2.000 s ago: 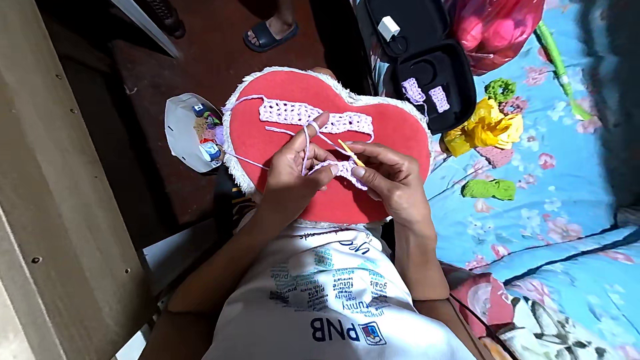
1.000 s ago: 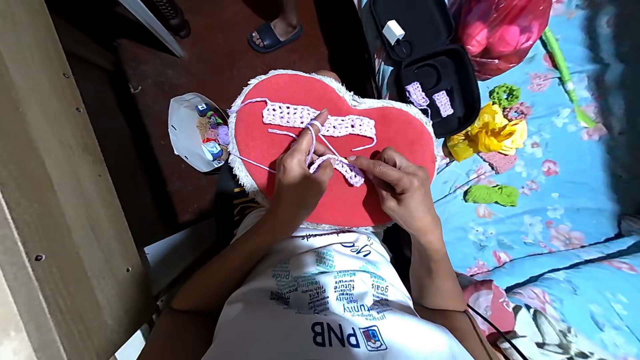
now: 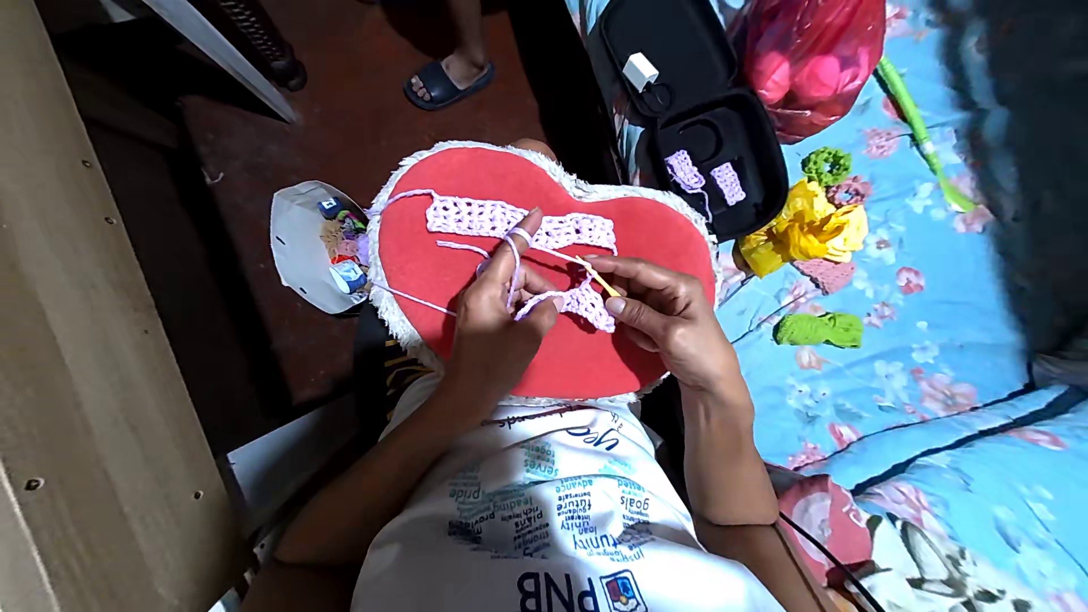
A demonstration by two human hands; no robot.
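My left hand (image 3: 501,314) pinches the end of a small light-purple crochet piece (image 3: 586,304), with yarn wrapped around its raised index finger. My right hand (image 3: 676,314) grips a crochet hook with a yellow handle (image 3: 602,279); the hook's tip meets the yarn above the piece. Both hands are over a red heart-shaped cushion (image 3: 544,374) with white fluffy edging, on my lap. A longer light-purple crocheted strip (image 3: 476,217) lies across the cushion behind my left index finger. From the left hand, yarn runs left towards a white container (image 3: 297,246).
Yarn and small items sit in the container. On the right, a flowered bed sheet (image 3: 935,340) bears a black case (image 3: 739,119) with two purple crocheted pieces, a red plastic bag (image 3: 816,68), yellow plastic (image 3: 803,225) and green crocheted work (image 3: 818,330). Another person's slippered foot (image 3: 450,81) is beyond the cushion.
The yellow hook, hardly visible a second ago, now shows plainly, pointing up and left from my right fingers. The crochet piece has shifted its angle between my hands.
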